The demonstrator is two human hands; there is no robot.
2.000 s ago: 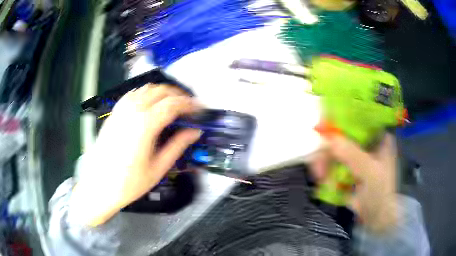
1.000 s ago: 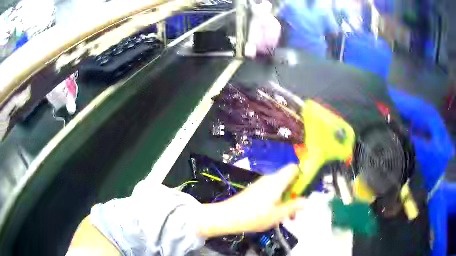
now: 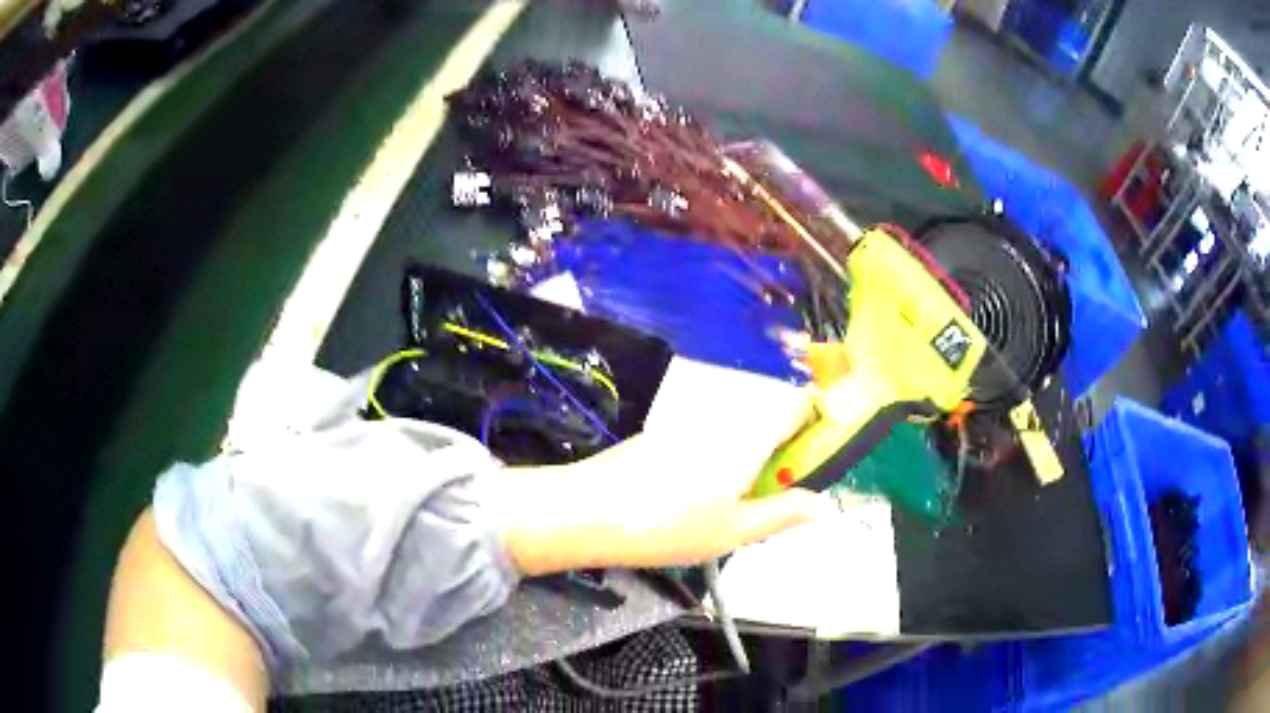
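Note:
My left hand (image 3: 724,495) reaches across from the lower left and is closed around the handle of the lime-green soldering gun (image 3: 905,320). The gun's long metal barrel points to the upper left, over the wires. The black main housing (image 3: 641,365) lies beyond my forearm, with yellow and blue wires curved over it. My arm covers its near part. A black edge shows below my forearm, too hidden to name. My right hand is not in view. A blurred skin-toned patch at the lower right corner cannot be told.
Brown wire leads (image 3: 599,132) and cut blue wires (image 3: 683,293) lie beyond the housing. Green wires (image 3: 912,474), a white board (image 3: 822,571) and a black round spiral (image 3: 996,300) are at right. A dark green conveyor (image 3: 209,209) runs along the left. Blue bins (image 3: 1135,515) stand at right.
Since the oldest frame, the gun has passed from my right hand to my left, and my right hand has left view. The view has swung, showing more bins and floor at right.

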